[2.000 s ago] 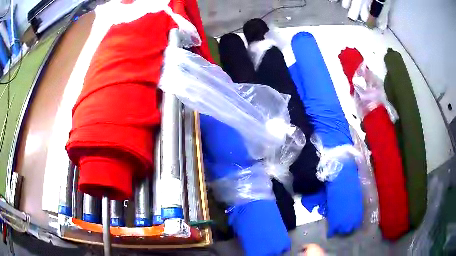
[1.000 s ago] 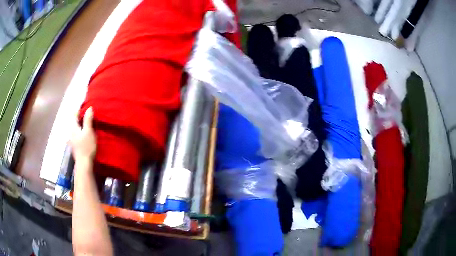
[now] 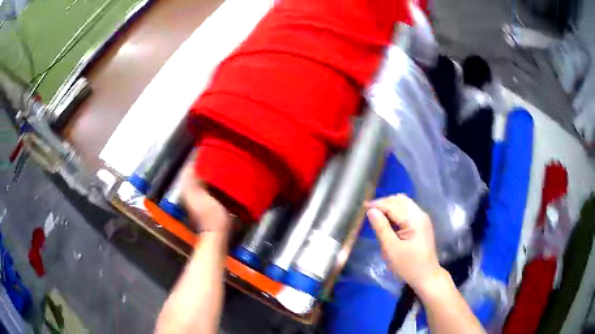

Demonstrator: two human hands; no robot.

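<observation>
A thick red fabric roll (image 3: 280, 98) lies on the shiny metal roller bars (image 3: 339, 189) of the cradle. My left hand (image 3: 205, 205) is at the near left end of the roll, blurred, fingers pointing up against its end; its grip is unclear. My right hand (image 3: 404, 238) is right of the cradle, fingers curled with thumb and index close together. Whether it holds anything is not visible. The clear plastic bag (image 3: 424, 117) hangs from the roll's right side over the rolls on the floor.
Blue rolls (image 3: 512, 189), black rolls (image 3: 473, 143), a red roll (image 3: 535, 287) and an olive roll (image 3: 574, 261) lie on the right. The cradle's orange end plate (image 3: 251, 277) faces me. A brown table (image 3: 124, 85) and green cloth (image 3: 52, 32) are at left.
The view has turned, so the roll and cradle appear further right and tilted. My right hand has come into view. My left hand has moved from the roll's side to its near end.
</observation>
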